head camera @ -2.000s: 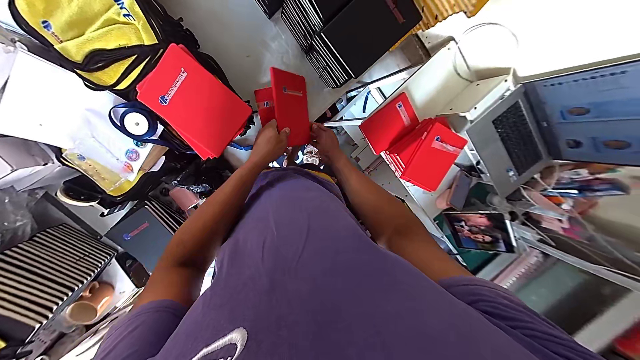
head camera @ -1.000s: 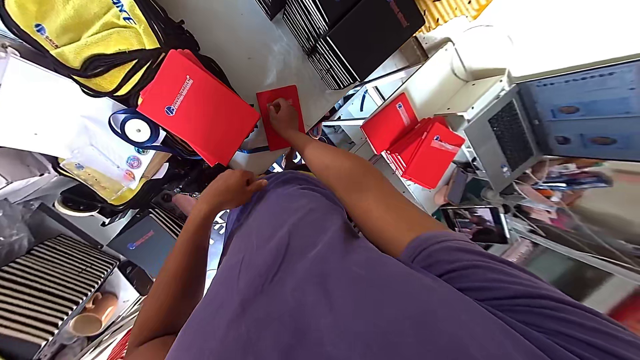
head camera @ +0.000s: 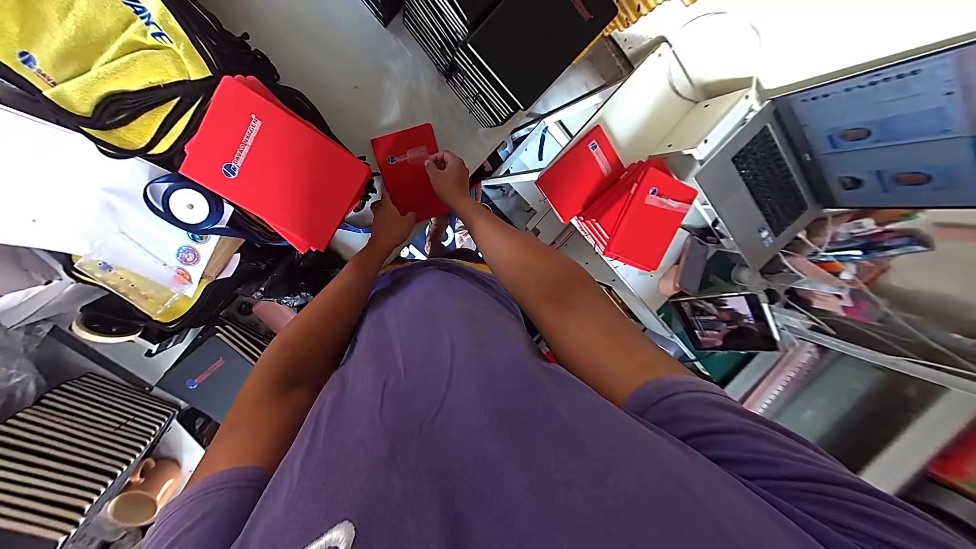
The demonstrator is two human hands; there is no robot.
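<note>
A red notebook (head camera: 408, 179) with a printed logo lies on the pale table in front of me. My left hand (head camera: 393, 221) grips its lower left corner, thumb on the cover. Over the cover, the fingers of my right hand (head camera: 447, 177) pinch the end of what looks like a clear film strip (head camera: 418, 155) beside the logo. To the left sits a stack of red notebooks (head camera: 278, 164), the top one printed. More red notebooks (head camera: 648, 221) rest in a loose pile on the right, one bearing a clear strip.
Black notebooks (head camera: 526, 46) are stacked at the back. Yellow drawstring bags (head camera: 99, 61) and a tape roll (head camera: 189, 206) are at left. An open laptop (head camera: 770, 175) and a tablet (head camera: 728, 322) stand at right. A mug (head camera: 145, 492) is at lower left, near striped stacked items (head camera: 76, 450).
My left hand has moved from beside my body to the notebook's corner. Two seconds ago both hands held a red notebook up; one second ago my right hand was on the one lying on the table.
</note>
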